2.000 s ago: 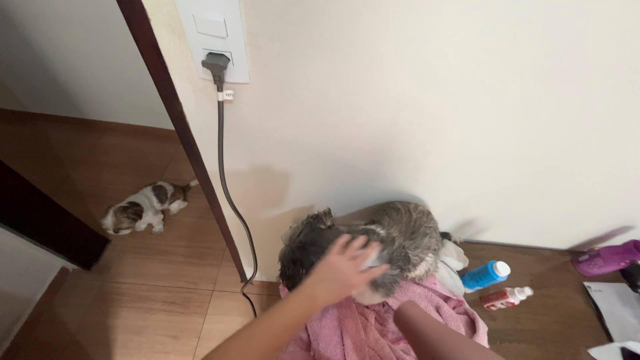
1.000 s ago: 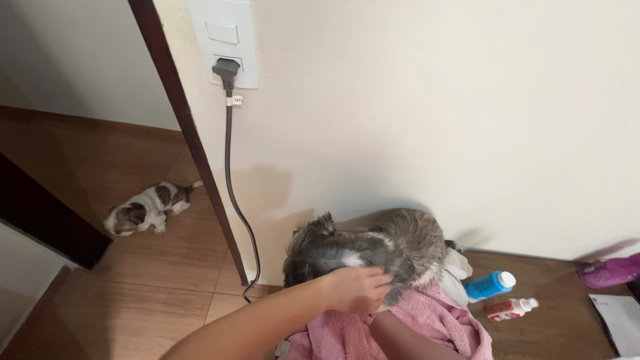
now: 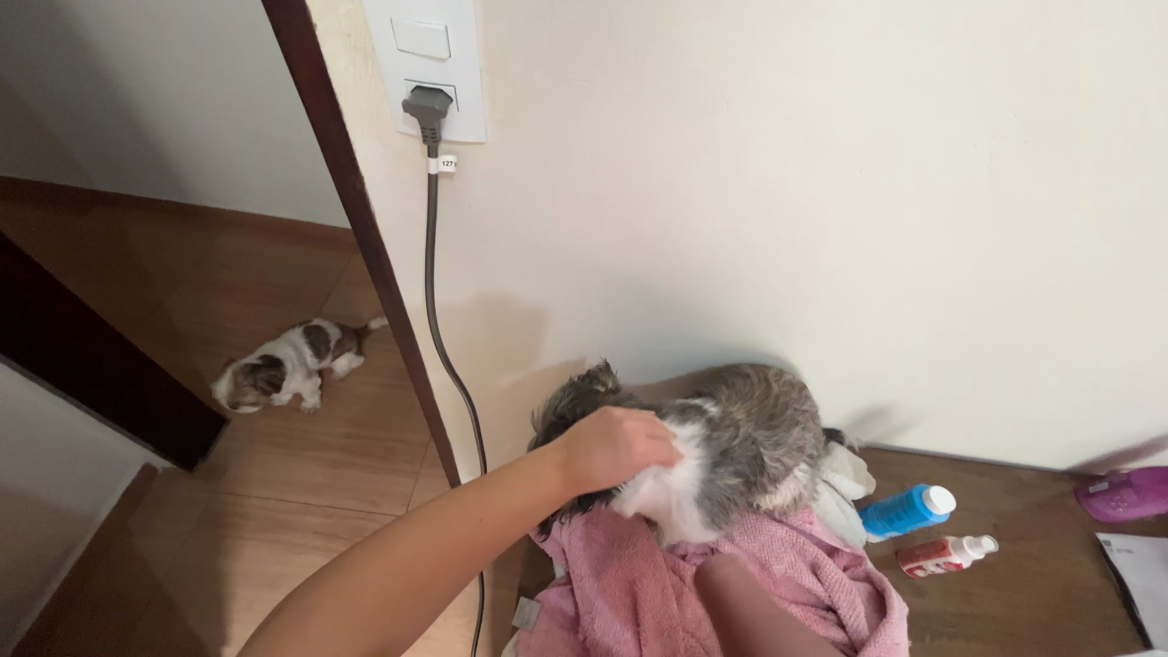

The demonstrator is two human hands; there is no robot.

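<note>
A grey and white long-haired dog (image 3: 762,429) lies against the wall on a crumpled pink towel (image 3: 620,584). My left hand (image 3: 625,447) rests on the white fur at its neck and shoulder, fingers bent into the coat; whether it grips any fur cannot be told. From the lower right my right forearm reaches in over the towel, and the hand at its end is hidden by the dog's white fur or the cloth. The dog's head is partly behind my left hand.
Beside the towel, a blue bottle (image 3: 903,513), a red and white spray bottle (image 3: 944,555) and a purple bottle (image 3: 1122,495) are on a wooden surface. A power cord (image 3: 433,274) hangs from a wall outlet. A brown and white puppy (image 3: 297,365) is on the floor beyond the doorway.
My left hand has moved up and left, from low on the dog's chest to its neck. More white chest fur shows. The puppy has stayed in place.
</note>
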